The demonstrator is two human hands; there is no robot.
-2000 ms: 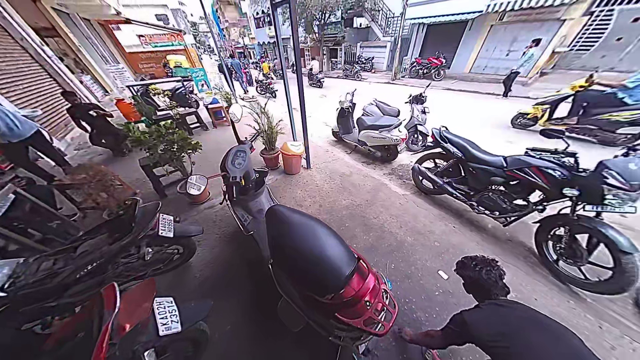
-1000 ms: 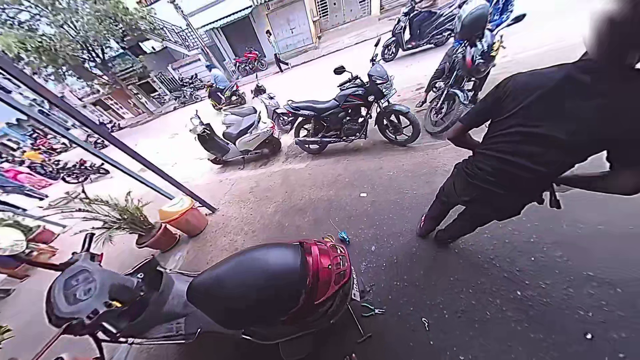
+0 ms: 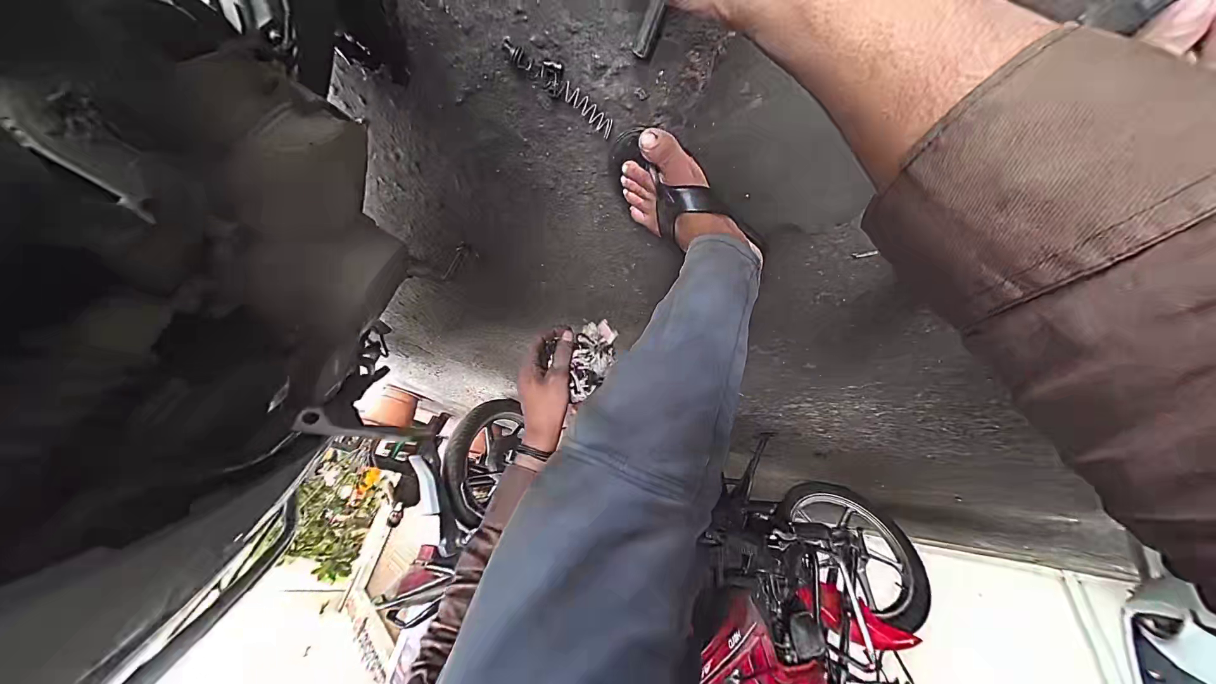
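Observation:
My left hand [image 3: 545, 394], with a dark band at the wrist, is low in the middle of the view. Its fingers are bent around a dark area; whether they hold something is unclear. A crumpled, grimy light-coloured bundle [image 3: 595, 359] is right beside its thumb. My right hand [image 3: 703, 4] is nearly all cut off by the top edge, its forearm crossing the upper right. Close to it is the end of a dark metal bar [image 3: 650, 28]; contact cannot be told. On the ground, a coil spring [image 3: 586, 107] lies with a slim metal part [image 3: 532, 63].
The view is tilted strongly, nearly upside down. The dark underside of a vehicle [image 3: 285, 190] fills the left. My sandalled foot [image 3: 670, 180] stands near the spring. A red motorcycle [image 3: 760, 636], another wheel [image 3: 480, 456] and plants [image 3: 332, 518] are beyond.
The view has swung from the street and scooter to the ground close by. My hands, foot and the spring have come into sight; the person in black is out of view.

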